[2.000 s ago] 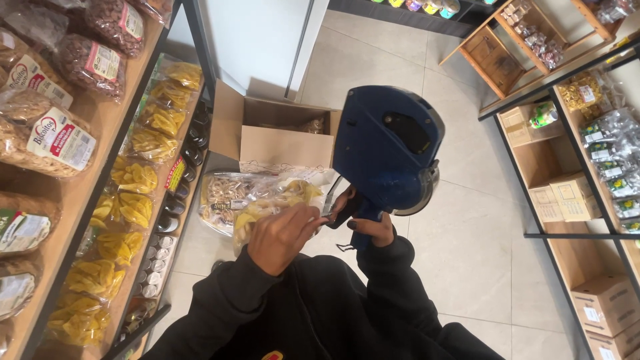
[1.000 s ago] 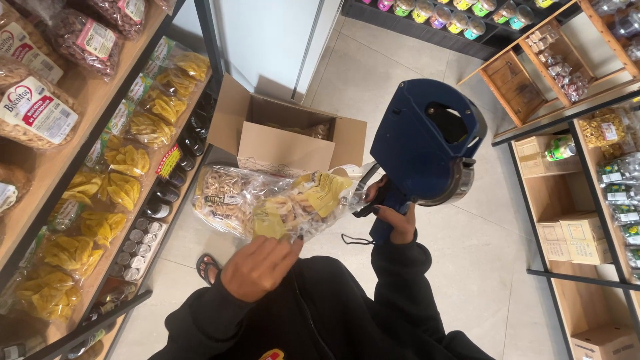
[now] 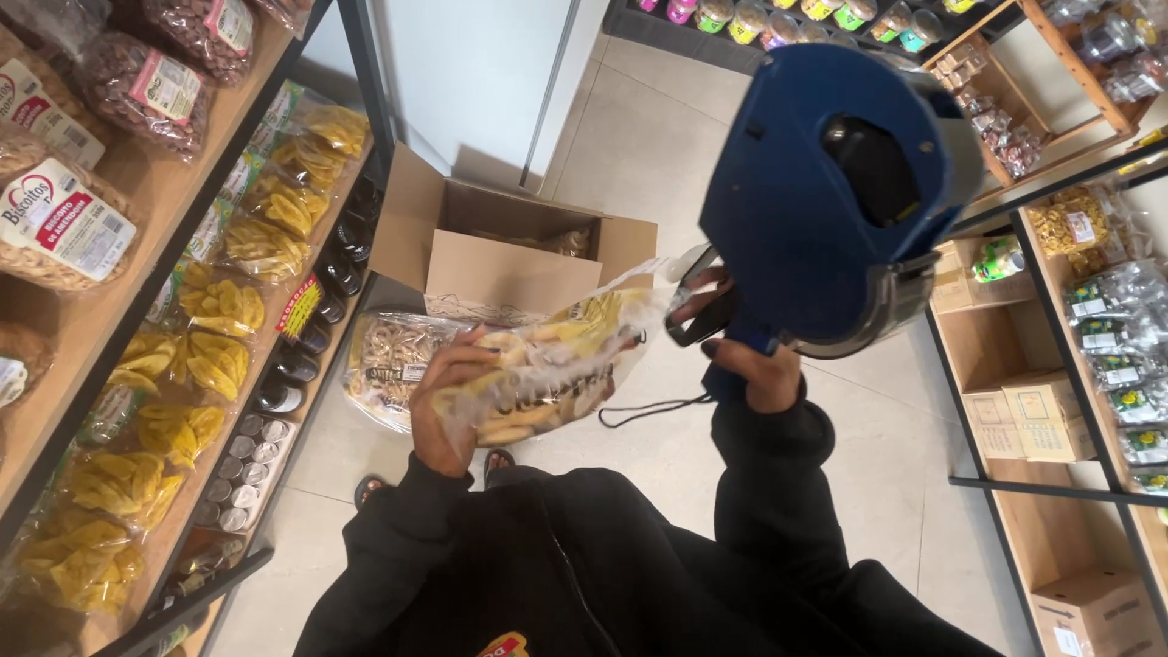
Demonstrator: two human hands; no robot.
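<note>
My left hand (image 3: 454,397) grips a clear, printed plastic bag of snacks (image 3: 538,370), which stretches toward the right. In my right hand (image 3: 744,351) is the handle of a dark blue handheld device (image 3: 812,192) with a rounded body, a clear curved part and a black cord loop; its exact kind I cannot tell. The bag's right end lies close to my right fingers, and whether they touch it I cannot tell. Another clear bag of ring-shaped snacks (image 3: 392,365) is just left of my left hand, in front of an open cardboard box (image 3: 516,265).
Shelves at the left (image 3: 196,182) hold biscuit bags, yellow chip bags, bottles and small jars. Shelves at the right (image 3: 1031,538) carry snack bags and cardboard boxes. Lidded jars (image 3: 748,18) line a dark shelf at the back. Sandalled feet (image 3: 370,488) show on the tiled floor.
My left hand has moved away from the blue device onto the snack bag, and the bag is now raised and tilted. The device stays in my right hand.
</note>
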